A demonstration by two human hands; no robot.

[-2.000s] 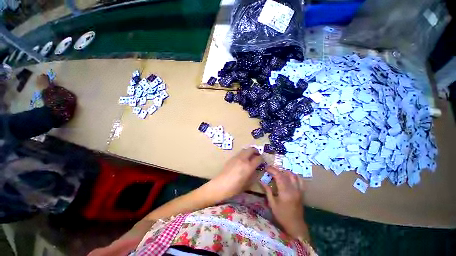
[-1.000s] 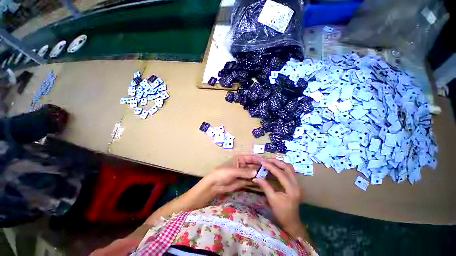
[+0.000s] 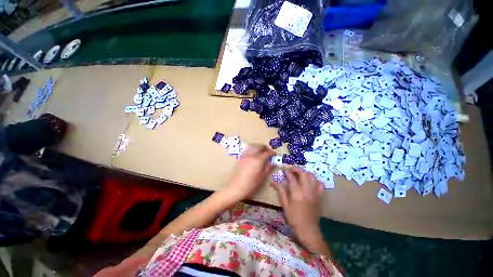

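My left hand [image 3: 251, 169] is over the board's front part, its fingertips beside a white square piece [image 3: 277, 160]; whether it holds anything is hidden. My right hand [image 3: 300, 189] is just right of it, with its fingers at a dark speckled square piece [image 3: 279, 176]; I cannot tell if it grips it. A small group of white squares [image 3: 232, 145] with one dark-side-up piece [image 3: 218, 137] lies left of my hands. The heap of dark squares [image 3: 292, 108] and the huge pile of white squares [image 3: 394, 130] lie beyond and to the right.
A larger group of white squares [image 3: 157, 103] lies left on the cardboard-covered bench [image 3: 189, 130]. A bag of dark pieces [image 3: 281, 27] and a blue bin [image 3: 354, 15] stand behind. Another person's sleeve [image 3: 27, 135] is at far left. A green conveyor [image 3: 157, 35] carries white discs [image 3: 71, 48].
My hands were together around a small piece near the bench edge; they have moved apart and forward onto the board. My left hand now partly covers the small group. The view has shifted slightly.
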